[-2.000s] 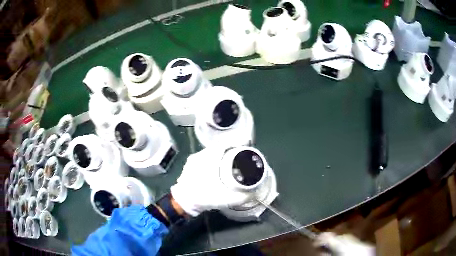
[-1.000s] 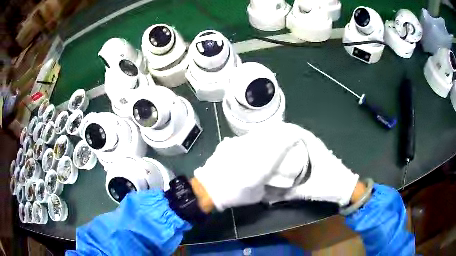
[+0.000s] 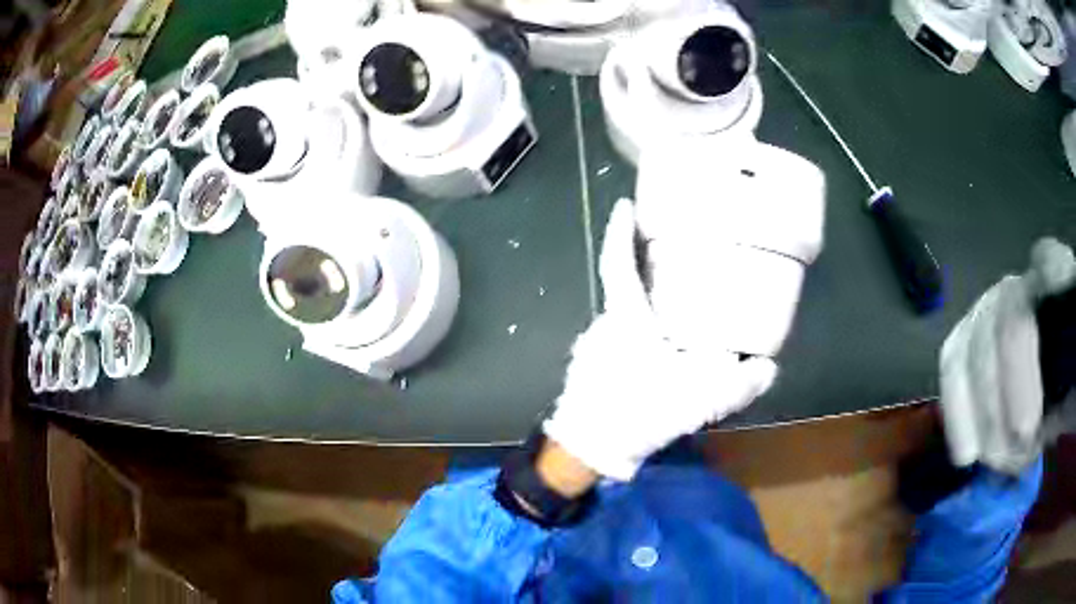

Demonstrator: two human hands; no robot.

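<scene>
My gloved left hand (image 3: 643, 383) is closed around a white dome camera (image 3: 737, 254) near the bench's front edge. The camera's dark lens face is not visible. My gloved right hand (image 3: 997, 372) is at the far right, blurred, beside a dark object cut off by the picture's edge; whether the hand grips it is unclear. A hand screwdriver (image 3: 906, 254) with a long steel shaft and a black and blue handle lies on the mat between the held camera and my right hand.
Several white dome cameras (image 3: 407, 277) stand left and behind. Another (image 3: 696, 89) stands just behind the held one. Many small round white parts (image 3: 159, 236) are grouped at far left. More camera parts (image 3: 944, 30) are at top right. Tiny bits lie on the green mat (image 3: 496, 354).
The view has shifted, so the bench items sit higher. My hands were together on the camera; now my right hand is apart at far right, and my left still holds the camera.
</scene>
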